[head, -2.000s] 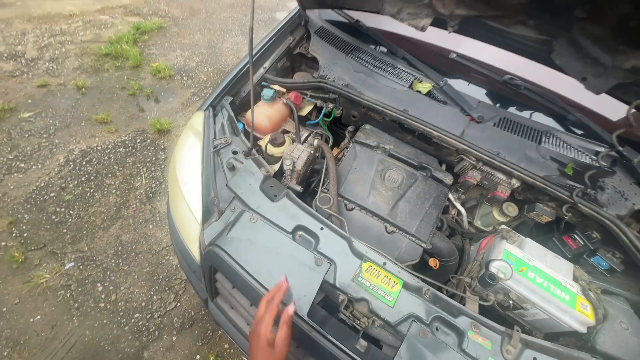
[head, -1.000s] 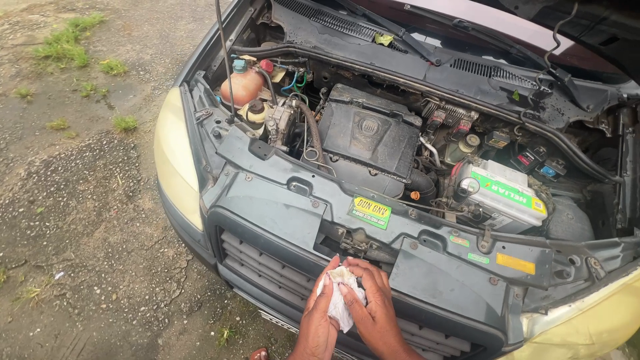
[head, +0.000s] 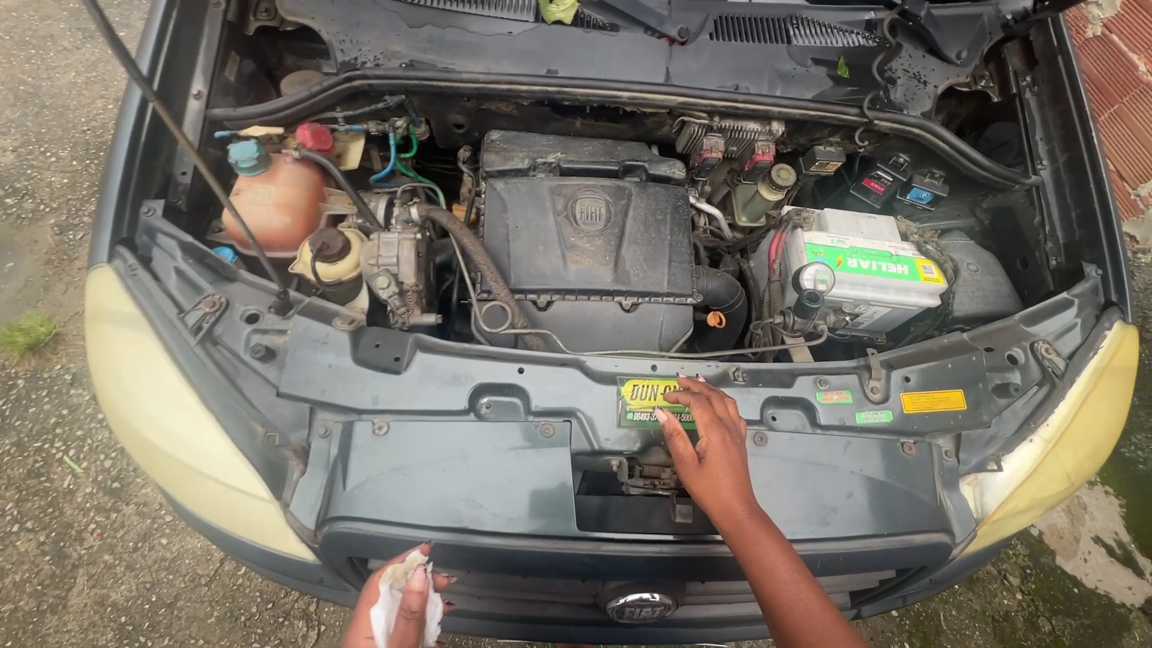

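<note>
My left hand [head: 400,598] holds a crumpled white paper or cloth wipe [head: 409,598] in front of the car's grille at the bottom. My right hand [head: 706,432] reaches up to a green and yellow sticker [head: 643,402] on the front crossmember, its fingers over the right part of the sticker and nothing seen in its grasp. Just below that hand is the hood latch [head: 646,477]. Behind the crossmember sits the black Fiat engine cover [head: 589,234], with a Heliar battery [head: 864,270] to its right.
The hood prop rod [head: 184,144] rises at the left, near the coolant reservoir [head: 274,202] and a smaller fluid reservoir [head: 333,261]. Yellowed headlights [head: 180,405] flank the front. A wiper and cowl run along the back. Orange hollow bricks [head: 1125,108] stand at the upper right.
A second ago both hands were together on the white wipe. They have parted: the wipe is in my left hand, and my right hand is at the sticker. The view has shifted closer over the engine bay.
</note>
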